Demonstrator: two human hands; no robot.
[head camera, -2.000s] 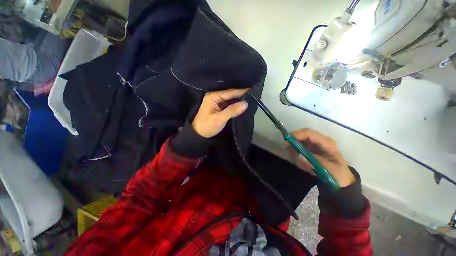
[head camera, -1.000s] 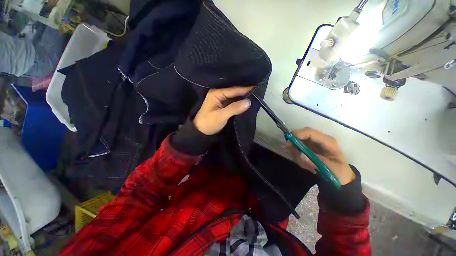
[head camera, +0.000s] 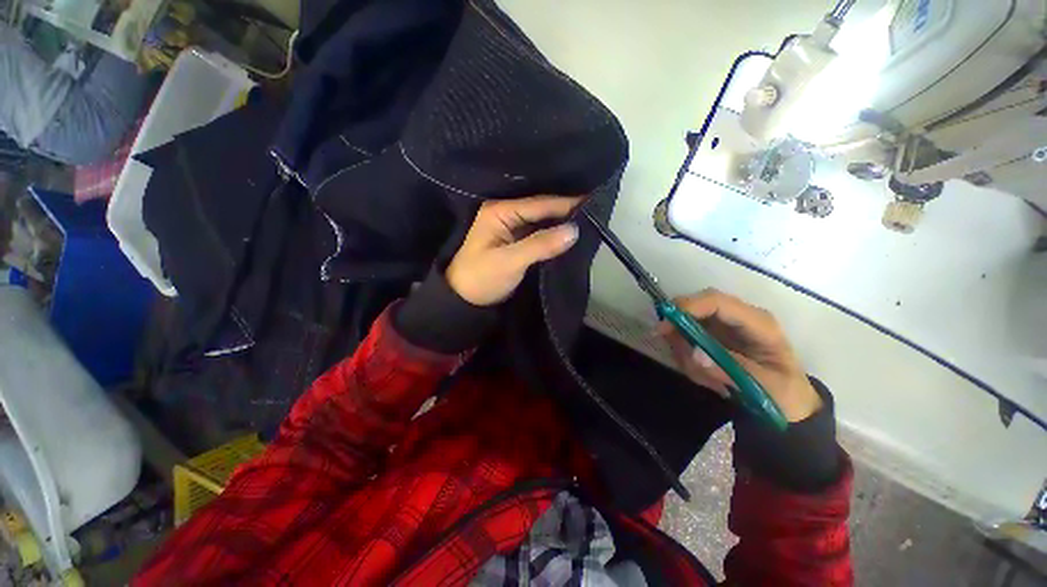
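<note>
A dark navy-black garment (head camera: 505, 126) with pale stitch lines is heaped over the table edge and my lap. My left hand (head camera: 505, 250) pinches a fold of it between thumb and fingers, near the middle of the view. My right hand (head camera: 746, 353) holds the fabric shears (head camera: 721, 365) by their green handles. The dark blades point up and left, and their tips meet the cloth at my left fingertips. The exact cutting point is hidden by the fingers and dark cloth.
A lit sewing machine head (head camera: 953, 86) stands over its white bed (head camera: 827, 264) at the upper right. A white bin (head camera: 189, 109) is under cloth at the left. A yellow crate (head camera: 218, 472) and a grey curved seat-like shape (head camera: 63, 424) are lower left.
Both hands hold nearly the same place, with the shears' tips still at the left fingertips. The view has shifted slightly, so the machine sits a little further right.
</note>
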